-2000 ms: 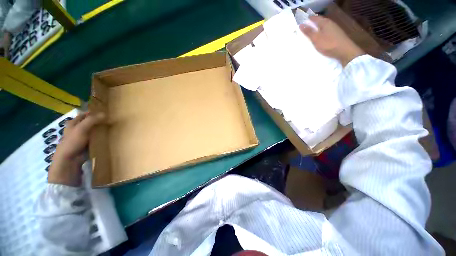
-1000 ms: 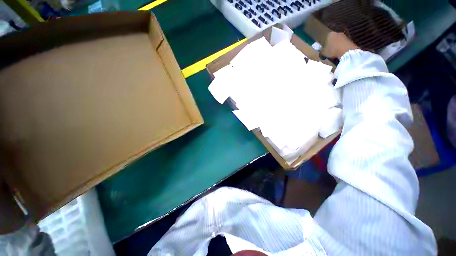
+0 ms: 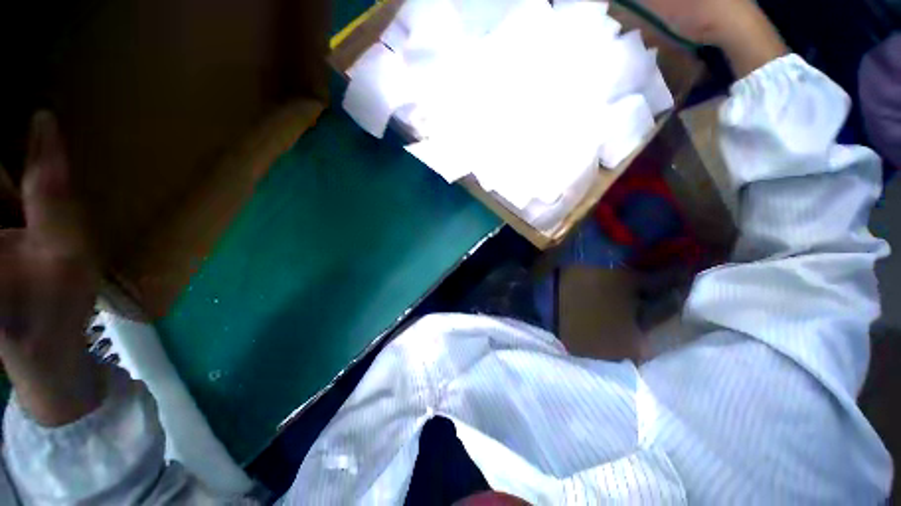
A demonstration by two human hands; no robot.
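A brown shallow carton (image 3: 188,128) is raised at the upper left, dark and close to the camera. My left hand (image 3: 47,267) is against its left side, with the thumb up on the cardboard; the fingers are partly hidden in shadow. A brown carton heaped with white sleeves (image 3: 514,99) stands on the green bench. My right hand (image 3: 713,22) is at the top edge, beyond the heap's right side, partly cut off. Whether it holds anything cannot be seen.
The green bench top (image 3: 326,257) ends in a front edge running diagonally. A white foam tray (image 3: 163,395) with a few black parts shows at the lower left. Below the bench at right are a brown box (image 3: 598,311) and a red ring-shaped thing (image 3: 647,212).
The shallow carton has risen from the bench towards the camera and upper left, with my left hand on it. The view has shifted, so the sleeve heap and my right hand appear higher.
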